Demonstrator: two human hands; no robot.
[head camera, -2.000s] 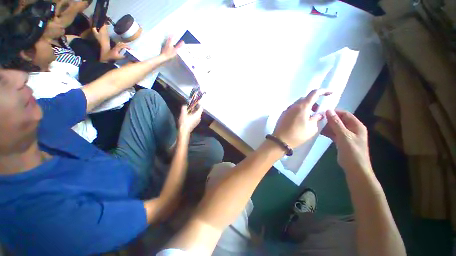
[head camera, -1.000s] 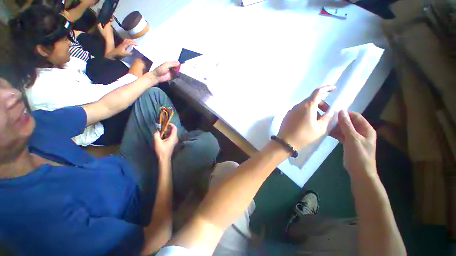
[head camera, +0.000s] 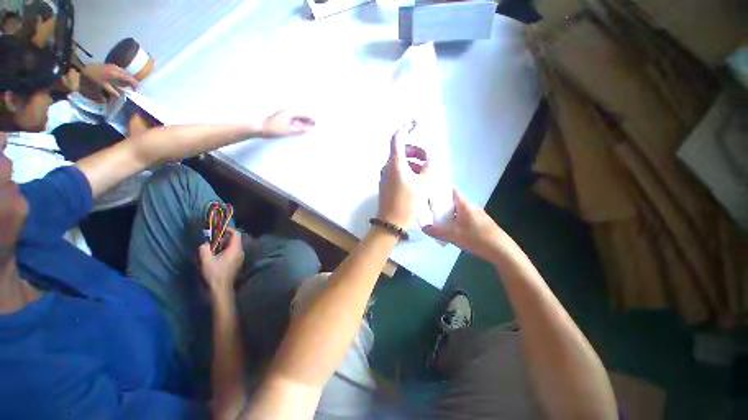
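Note:
A long white packaging insert (head camera: 422, 82) is held up above the near corner of the white-covered table (head camera: 344, 90). It blends with the bright sheeting, so its outline is partly washed out. My left hand (head camera: 402, 176) grips it from the left, with fingers curled at its middle. My right hand (head camera: 463, 223) holds its lower right part between thumb and fingers. Fine details of the insert are too bright to tell.
A person in blue on the left holds a looped cable bundle (head camera: 217, 225) and reaches an arm over the table. A blue-grey box (head camera: 451, 22) stands at the far side. Flattened cardboard (head camera: 590, 164) leans on the right. A brown-and-white round container (head camera: 131, 59) is far left.
The view has turned right, bringing the blue-grey box in. The insert is turned more upright, still in both hands. The neighbour's reaching hand no longer holds the dark-cornered printed item.

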